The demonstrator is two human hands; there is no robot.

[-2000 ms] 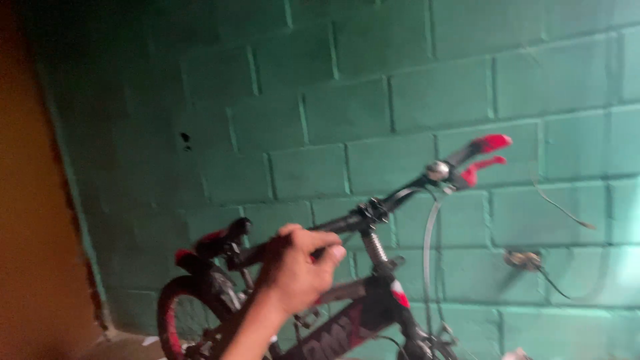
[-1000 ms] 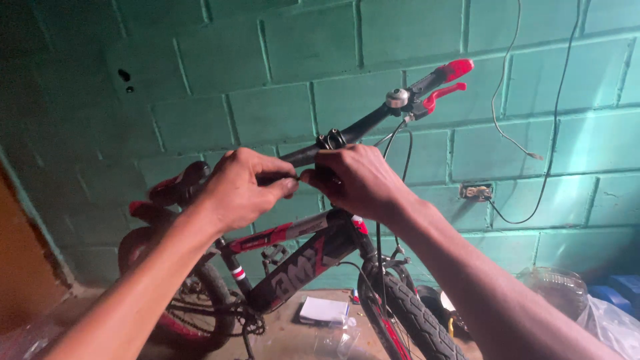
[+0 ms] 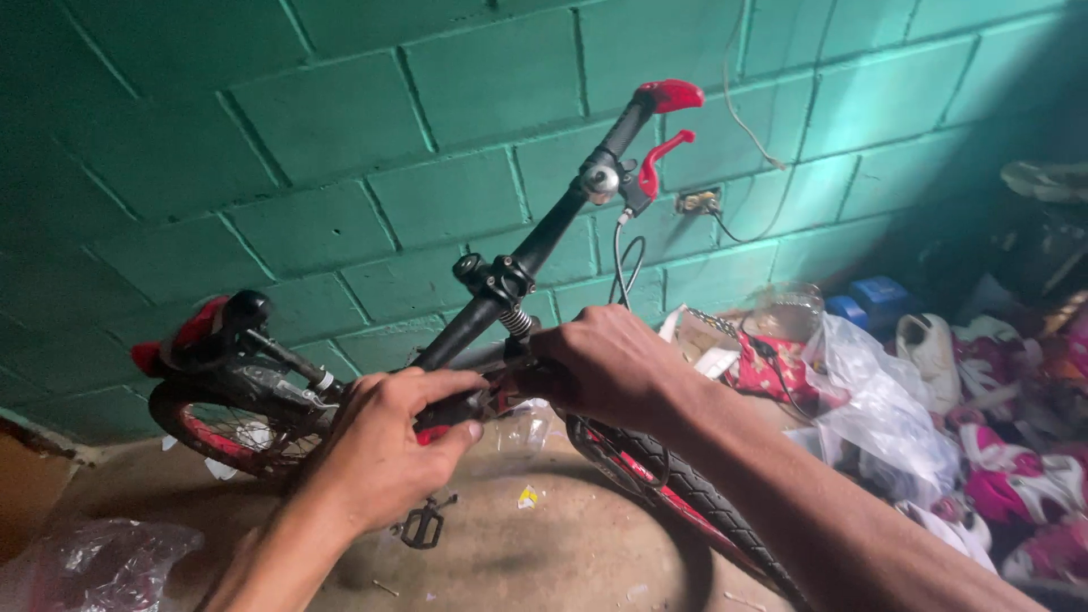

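A small bicycle stands by the wall, its black handlebar (image 3: pixel 463 331) running from upper right toward my hands. At the far end are a red-tipped grip (image 3: pixel 671 95), a red brake lever (image 3: pixel 653 166) and a silver bell (image 3: pixel 600 183). My left hand (image 3: pixel 395 446) is closed around the near end of the bar, at a black part with some red. My right hand (image 3: pixel 599 361) grips a dark part just right of it; my fingers hide what it is. Below lie the front tire (image 3: pixel 680 484) and a black pedal (image 3: pixel 422 527). The seat (image 3: pixel 204 331) is at the left.
Behind the bicycle is a green block wall (image 3: pixel 484 195) with an electrical outlet (image 3: pixel 699 202) and hanging cables. Shoes (image 3: pixel 928 361), clothes and a clear plastic bag (image 3: pixel 880 399) are piled at the right. Another clear plastic bag (image 3: pixel 119 561) lies on the floor at lower left.
Both hands have moved from the middle of the handlebar, beside the stem clamp, to its near end. The view has shifted and now takes in the pile at the right.
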